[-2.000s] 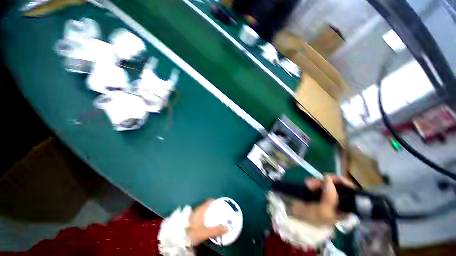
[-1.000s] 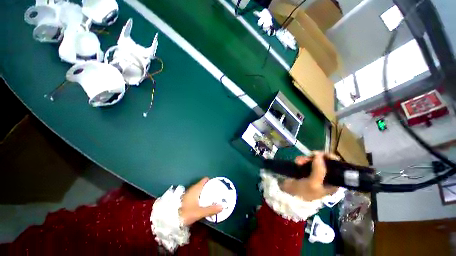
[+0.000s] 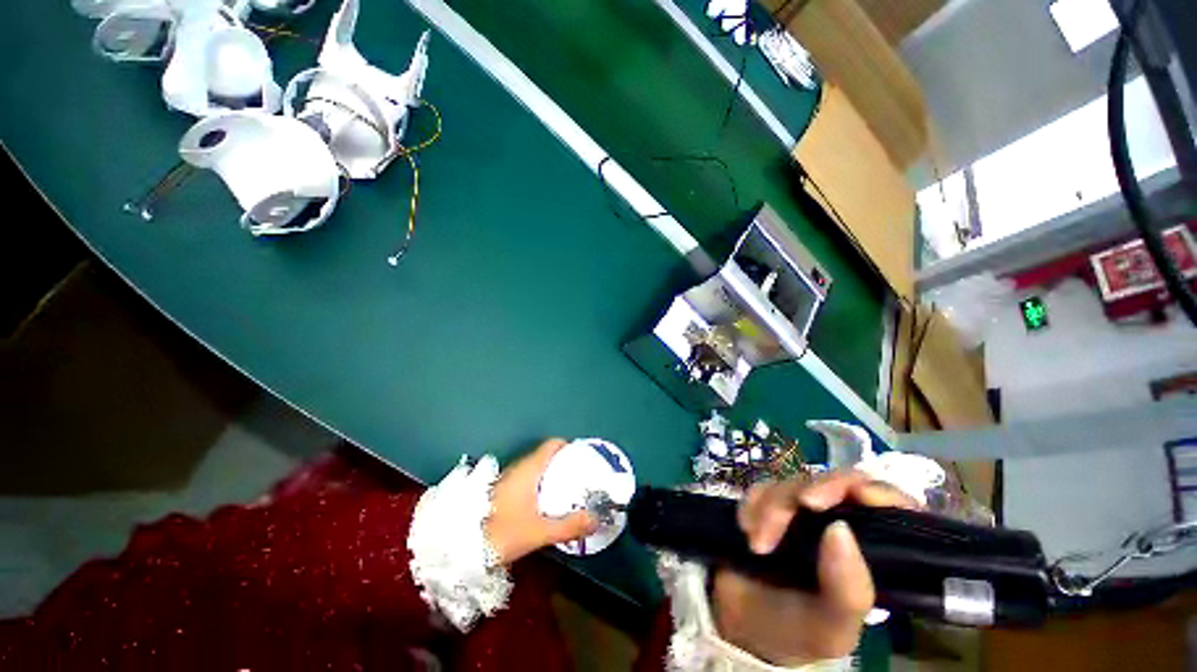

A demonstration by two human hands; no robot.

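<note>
My left hand [image 3: 528, 509] holds a round white plastic housing [image 3: 572, 475] at the bench's near edge, its open face towards me, the thumb on its lower part. A small silvery part [image 3: 599, 505] shows in the housing. My right hand [image 3: 803, 558] is closed around a thick black electric screwdriver [image 3: 906, 558] with a pale label. The driver lies nearly level, its tip at the right side of the housing, by the silvery part. The exact contact at the tip is too small to tell.
White housings [image 3: 282, 164] with thin wires stand at the upper left. A grey metal screw feeder [image 3: 735, 313] stands mid-bench beside the conveyor's pale rail [image 3: 565, 129]. A tangle of small motors and wires [image 3: 748, 453] lies beyond the screwdriver. Cardboard [image 3: 853, 197] is behind the belt.
The screwdriver has moved from near the feeder down and left to the housing in my left hand. The motor tangle behind it now shows. The camera view has shifted slightly.
</note>
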